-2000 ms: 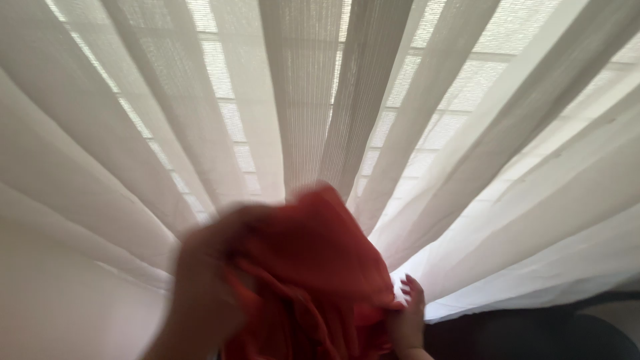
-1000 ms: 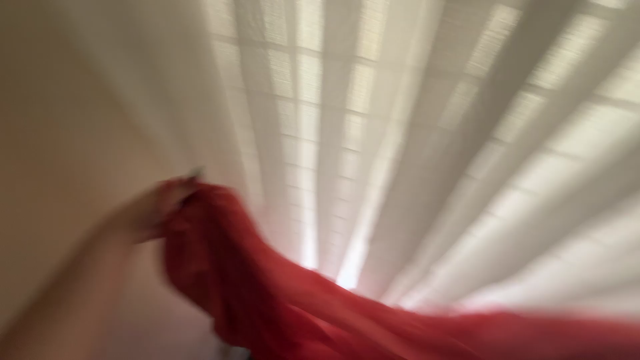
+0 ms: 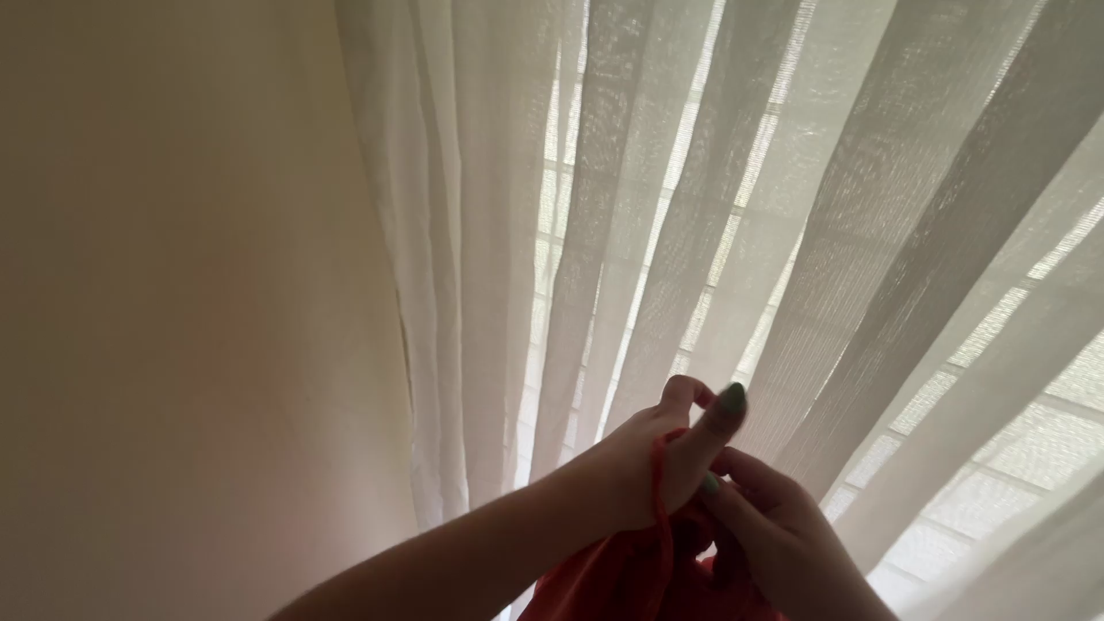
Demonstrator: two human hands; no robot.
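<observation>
Red cloth (image 3: 604, 578), perhaps a garment, hangs below both hands at the lower middle of the head view. A narrow red strap or edge of it loops around my left hand (image 3: 668, 457), between the thumb and the wrist; the thumb, with a dark green nail, points up and the fingers curl behind it. My right hand (image 3: 763, 509) is close beside it on the right, fingertips pinched at the cloth just under the left thumb. The lower part of the cloth runs out of the bottom of the view.
Sheer pale curtains (image 3: 845, 250) hang in folds behind the hands, with daylight coming through from a window with a grid of lines. A plain beige wall (image 3: 190, 259) takes up the left side.
My left hand, at the left with the cloth stretched rightward a second ago, is now beside my right hand. The cloth now hangs bunched below them. The view has shifted.
</observation>
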